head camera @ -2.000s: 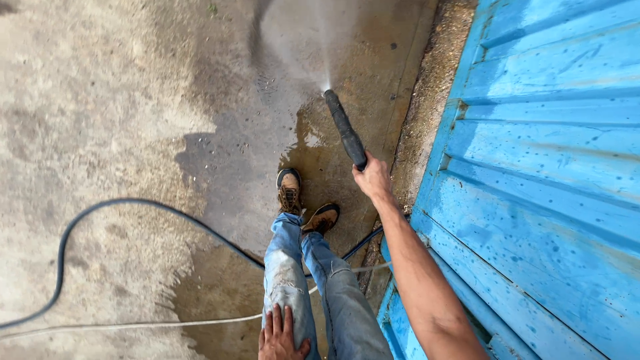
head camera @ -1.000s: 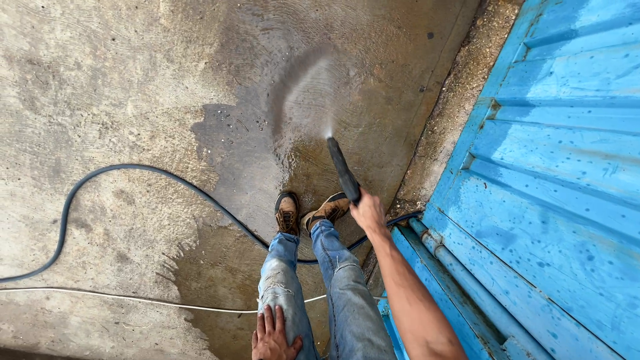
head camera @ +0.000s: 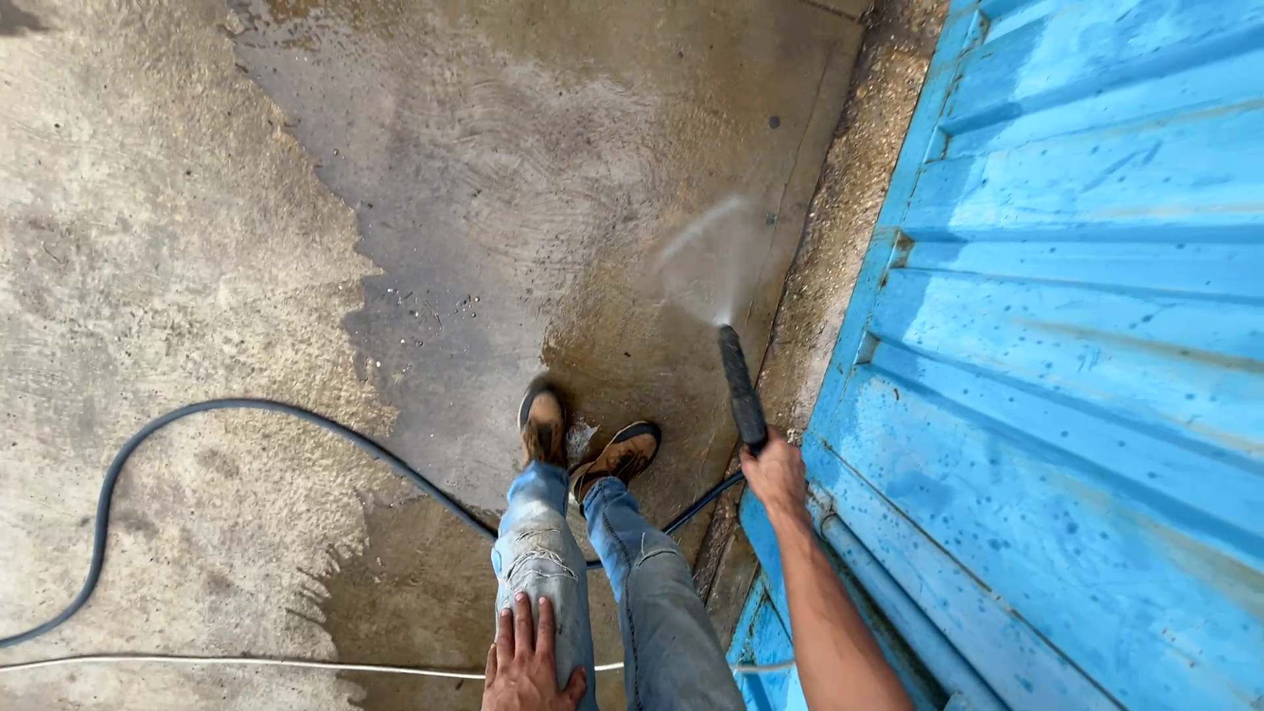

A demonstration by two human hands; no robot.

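Note:
My right hand (head camera: 776,474) grips the rear end of a black pressure washer lance (head camera: 741,385), close to the blue wall's lower edge. From its tip a fan of water spray (head camera: 716,257) hits the wet concrete near the gravelly strip. My left hand (head camera: 528,660) rests with spread fingers on the left thigh of the worn jeans (head camera: 541,568) and holds nothing. Brown work boots (head camera: 543,423) stand on the wet ground below the lance tip.
A dark hose (head camera: 232,403) curves over the concrete at the left and passes behind my legs. A thin white cable (head camera: 237,660) crosses lower down. The blue corrugated metal wall (head camera: 1066,326) fills the right side, with a blue pipe (head camera: 889,602) near its base.
The lance and its spray have swung right, toward the wall's edge. My right hand still grips it, and my left hand stays on the thigh. My feet have shifted a little.

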